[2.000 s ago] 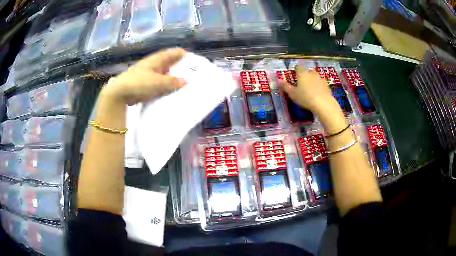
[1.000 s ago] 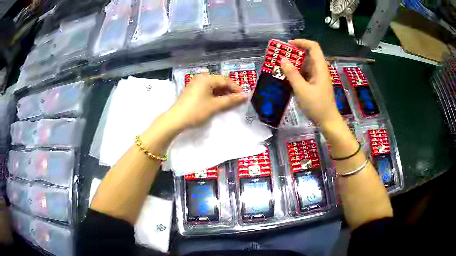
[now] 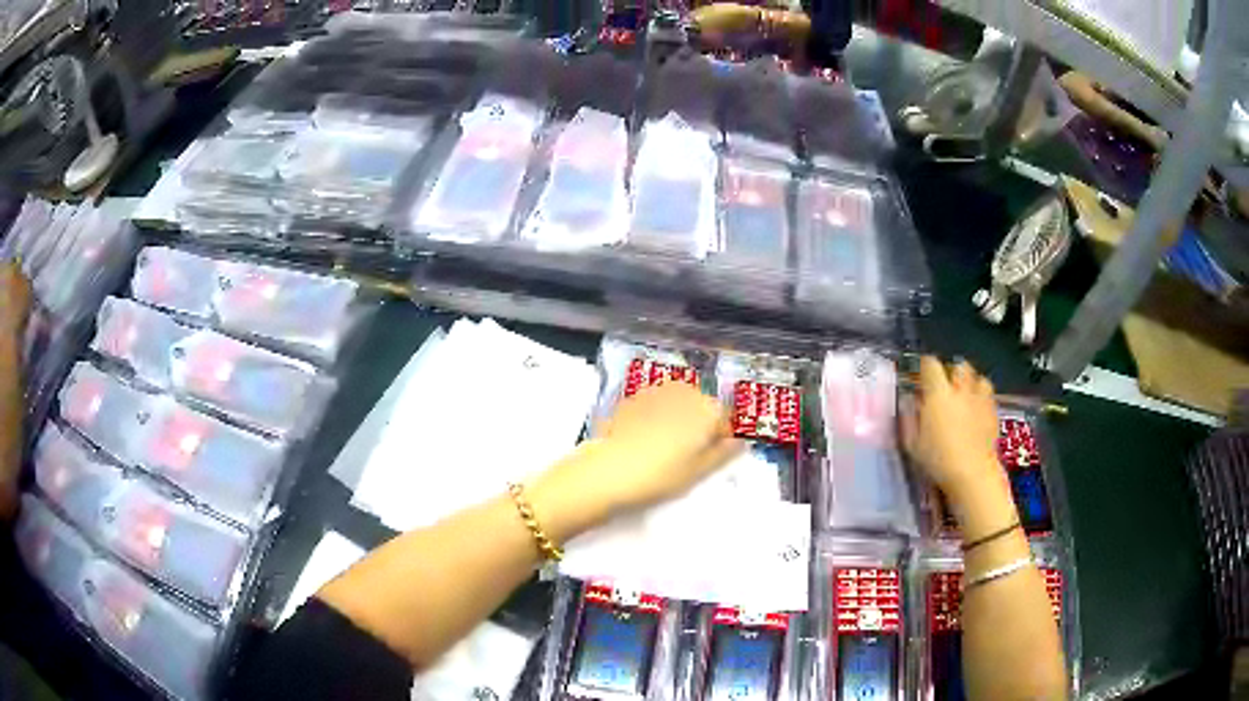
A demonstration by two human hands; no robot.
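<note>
A clear blister tray [image 3: 815, 589] holds red-and-black phones [image 3: 1022, 473] in two rows. A bagged phone [image 3: 863, 441] lies in the back row under milky film. My left hand [image 3: 669, 441] is over the tray's left part, closed on several empty white bags [image 3: 699, 537] that cover part of the phones. My right hand [image 3: 955, 425] is over a back-row pocket just right of the bagged phone, with its fingers down at a phone there. The hand hides its fingertips, so its grip is unclear.
A pile of empty bags [image 3: 473, 427] lies left of the tray. Stacked full trays [image 3: 658, 290] stand at the far side, more bagged phones [image 3: 185, 441] at left. A small fan [image 3: 1030, 253] is far right. A person's hand [image 3: 11, 370] shows at the left edge.
The view has shifted, showing more of the far side. The bare phone my right hand held is no longer in it. A bagged phone now shows in the back row.
</note>
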